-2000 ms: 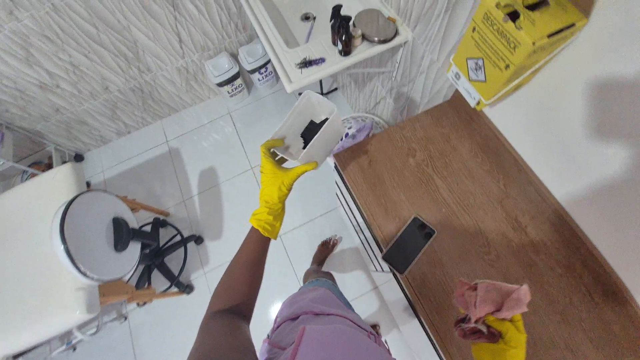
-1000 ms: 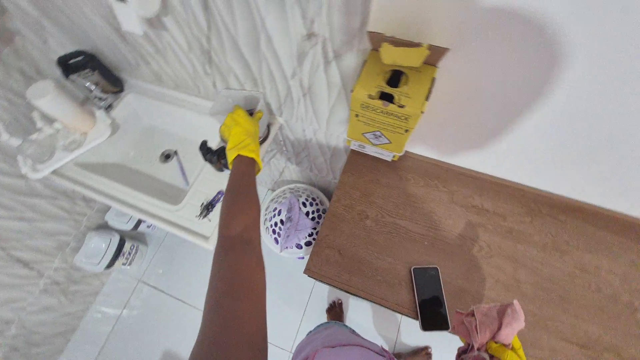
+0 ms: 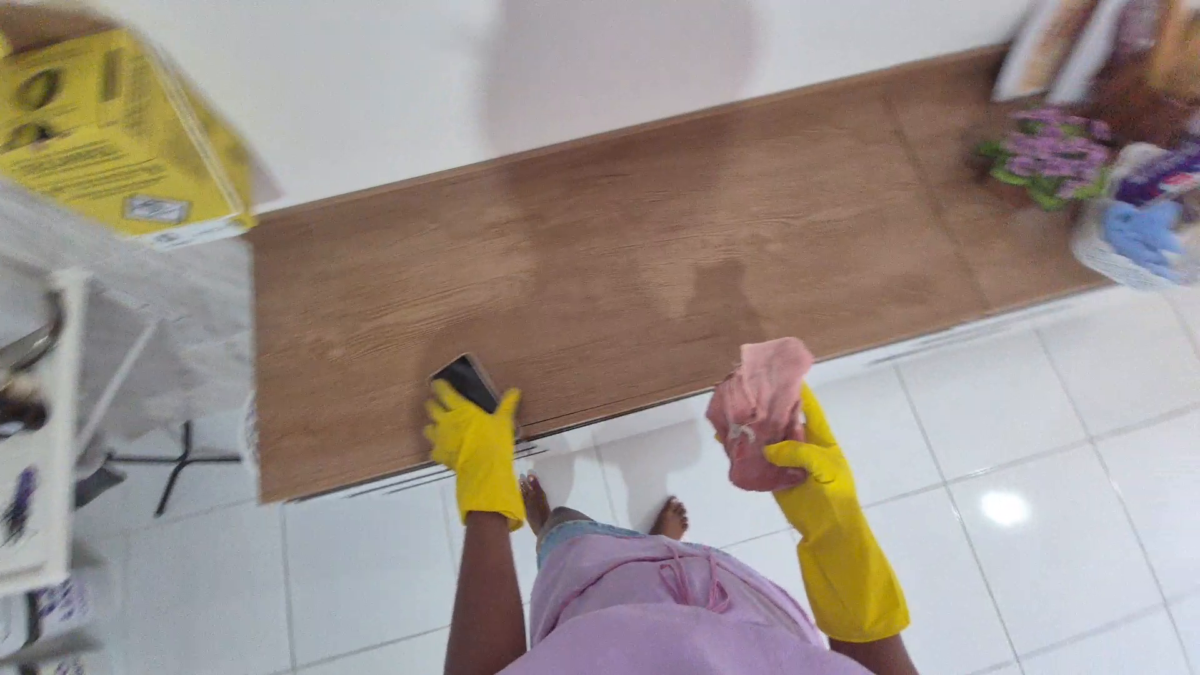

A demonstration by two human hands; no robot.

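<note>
Both hands wear yellow rubber gloves. My left hand [image 3: 472,439] is at the front edge of the brown wooden countertop [image 3: 609,253], its fingers over the lower part of a dark smartphone [image 3: 468,380]; whether it grips the phone or only touches it cannot be told. My right hand [image 3: 814,459] holds a bunched pink cloth [image 3: 761,408] just in front of the counter's edge, above the floor.
A yellow cardboard sharps box [image 3: 112,131] stands at the left end, by the wall. At the right end are a plant with purple flowers [image 3: 1055,155] and a basket [image 3: 1102,239] holding a blue item. Part of a white sink unit [image 3: 47,525] shows at far left.
My left hand, earlier on a white container and then over the sink unit, is at the phone, the container no longer in it. The cloth stays in my right hand. The view has swung right.
</note>
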